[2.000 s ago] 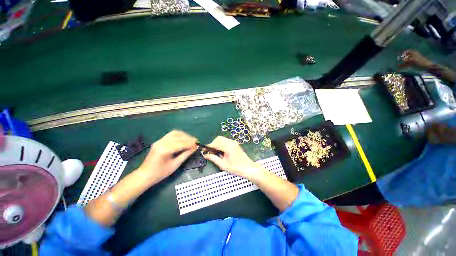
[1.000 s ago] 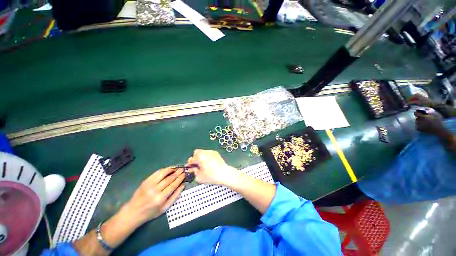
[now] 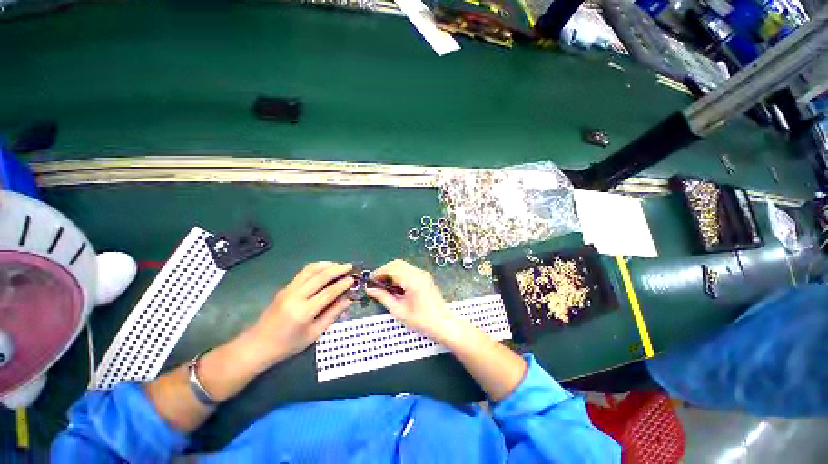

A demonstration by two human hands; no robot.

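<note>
My left hand (image 3: 313, 306) holds a small black plastic housing (image 3: 357, 292) above the bench, just behind the dot sheet. My right hand (image 3: 409, 292) is closed on a thin dark tool, like tweezers (image 3: 386, 285), with its tip at the housing. A ring shows at the housing between my fingers; its exact seating is too small to tell. The white dot sheet (image 3: 413, 337) lies in front of both hands. Loose metal rings (image 3: 436, 239) lie behind my right hand. The black parts tray (image 3: 600, 281) with small brass pieces is to the right.
A pink-and-white fan (image 3: 41, 294) is at left, beside a second dot sheet (image 3: 159, 304) and black housings (image 3: 241, 246). A bag of rings (image 3: 508, 210), white paper (image 3: 616, 223), the pale rail (image 3: 236, 172) and a metal post (image 3: 726, 100) lie beyond. A neighbour's blue sleeve (image 3: 754, 353) is at right.
Both hands stay together at the housing. My right hand's fingers have shifted, and the dark tool shows more clearly. The view has shifted. Another dark block now shows at far left beyond the rail.
</note>
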